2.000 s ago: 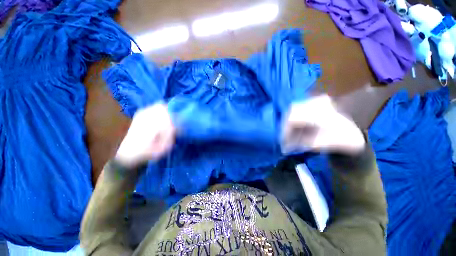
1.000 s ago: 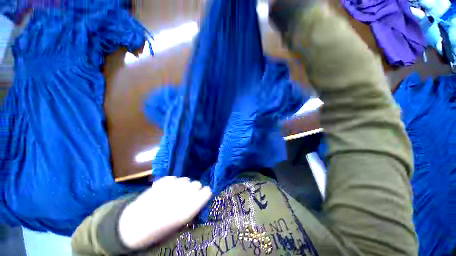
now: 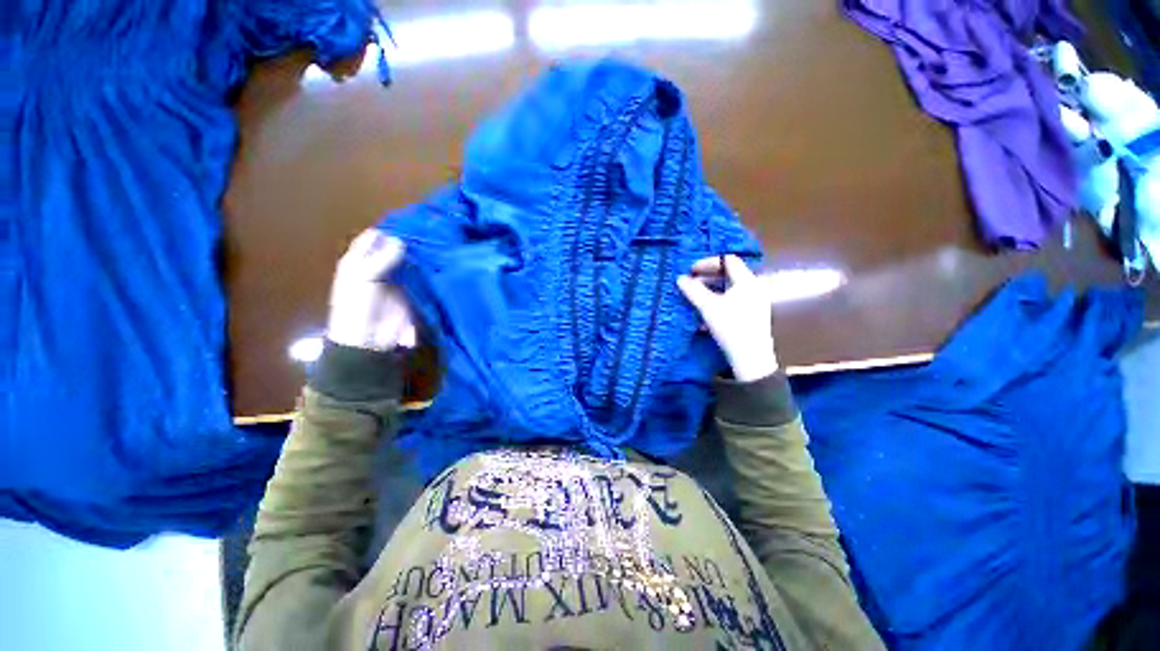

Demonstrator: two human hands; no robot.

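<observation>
A blue dress [image 3: 509,293] lies bunched in front of me, partly on the table and hanging over its front edge against my shirt. Its shirred elasticated part [image 3: 617,254] with dark gathered rows faces up, running away from me. My left hand [image 3: 369,293] holds the cloth at the dress's left edge; some of its fingers are hidden by the fabric. My right hand [image 3: 735,308] pinches the cloth at the right edge between thumb and fingers. I see no tool in either hand.
The brown glossy table [image 3: 344,165] reflects overhead lights. Another blue dress [image 3: 115,280] lies at the left and one more [image 3: 980,458] hangs over the edge at the right. A purple garment [image 3: 986,121] lies at the upper right, beside white and light blue items [image 3: 1119,127].
The dress was raised and stretched lengthwise, my right arm reaching far forward. Now it lies lower and bunched, with the shirred part up. Both hands are at its sides.
</observation>
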